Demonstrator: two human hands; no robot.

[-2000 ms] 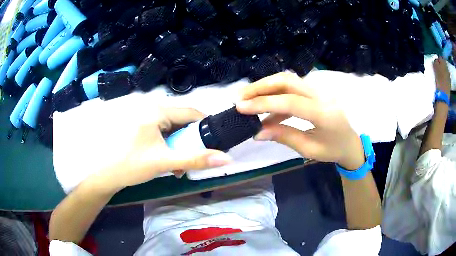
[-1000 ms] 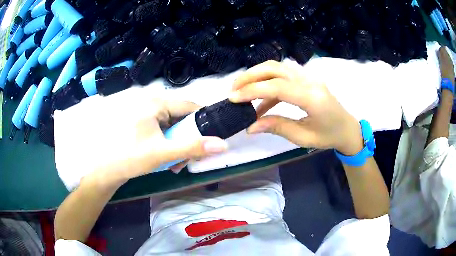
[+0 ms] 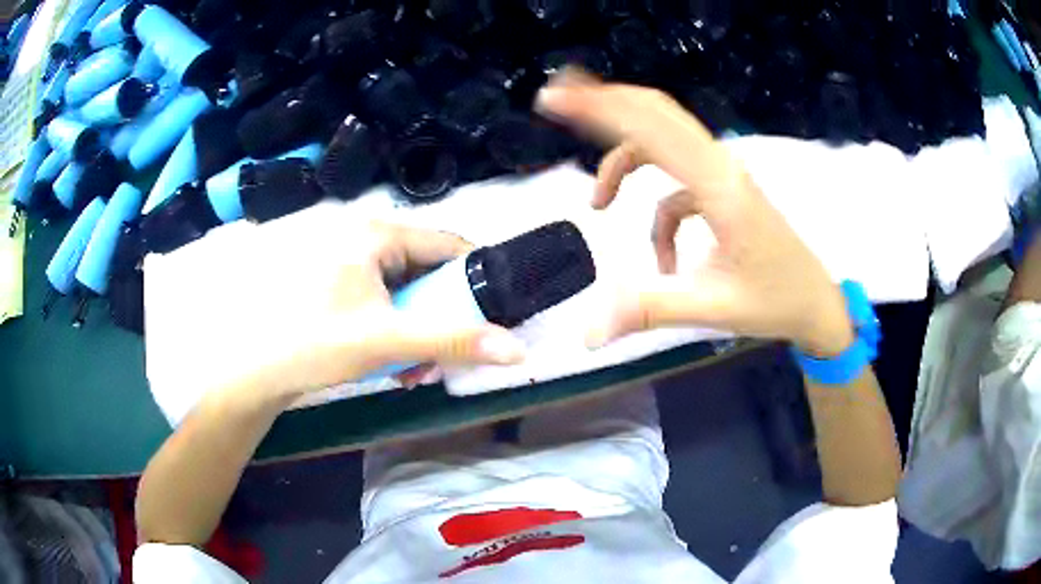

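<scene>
My left hand (image 3: 377,319) is closed around a light-blue housing (image 3: 440,293) above the white pad, with the thumb along its near side. A black textured end cap (image 3: 533,272) is seated on the housing's right end, pointing right. My right hand (image 3: 719,245) is off the cap, to its right, with fingers apart and nothing in them. Its index fingertip is slightly blurred. The housing's other end is hidden by my left hand.
A large heap of black end caps (image 3: 685,57) lies behind the white pad (image 3: 822,205). Blue housings (image 3: 169,128) are piled at the left on the green table (image 3: 69,394). A yellowish paper sheet (image 3: 14,171) is at the far left. Another person's white sleeve (image 3: 1022,331) shows at the right edge.
My right hand has let go of the black cap and opened, its fingers lifting up and away. My left hand still holds the capped housing in nearly the same place.
</scene>
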